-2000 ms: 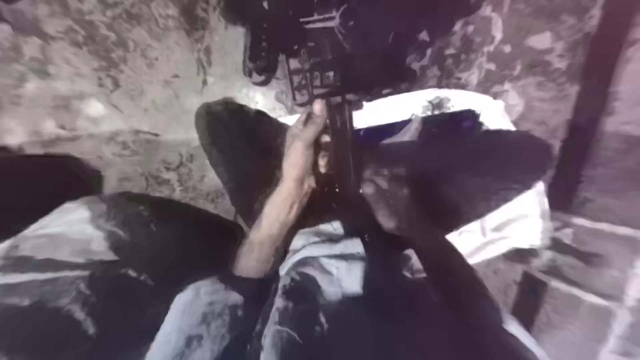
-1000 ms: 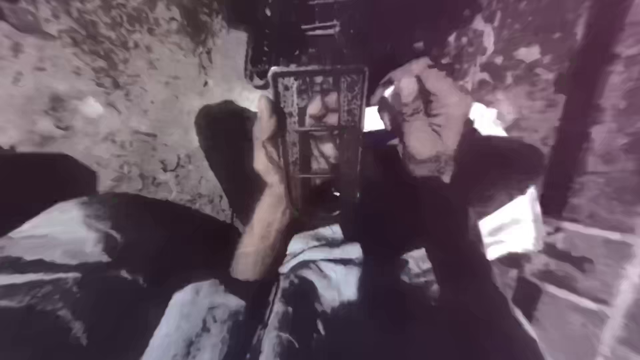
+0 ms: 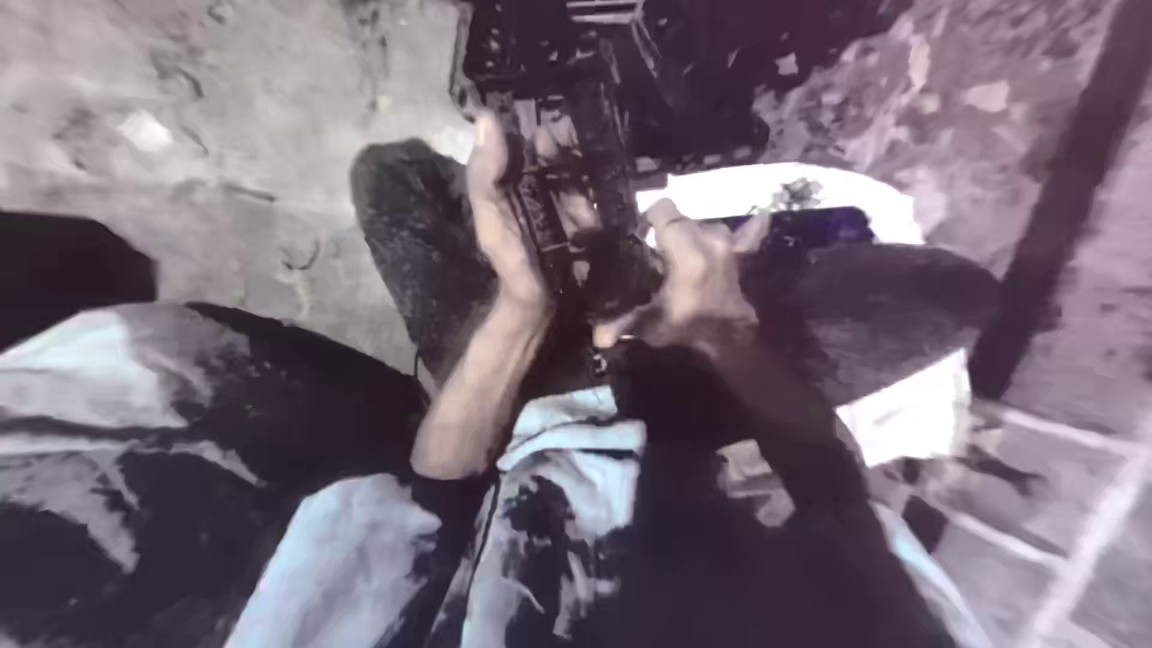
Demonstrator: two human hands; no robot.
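Observation:
My left hand [image 3: 508, 216] grips a dark rectangular frame with crossbars [image 3: 540, 211] by its left side, thumb up along the edge and fingers showing through the openings. The frame stands tilted over my lap, its far end near a heap of similar dark pieces [image 3: 558, 45]. My right hand [image 3: 702, 261] is at the right of the frame's near part, its fingers partly spread and partly bent; whether it touches the frame or holds something small is not clear. Blur and shadow hide the frame's lower end.
A white sheet or bag [image 3: 909, 409] lies under my right knee, with a dark blue item [image 3: 832, 225] on it. Another person's clothed leg [image 3: 171, 378] is close at the left. Rough, stained ground [image 3: 270, 117] surrounds us, with a dark bar [image 3: 1062, 198] at the right.
The dark frame faced the view broadly a second ago and is now turned more on its side. My right hand has moved down, nearer to the frame's near end.

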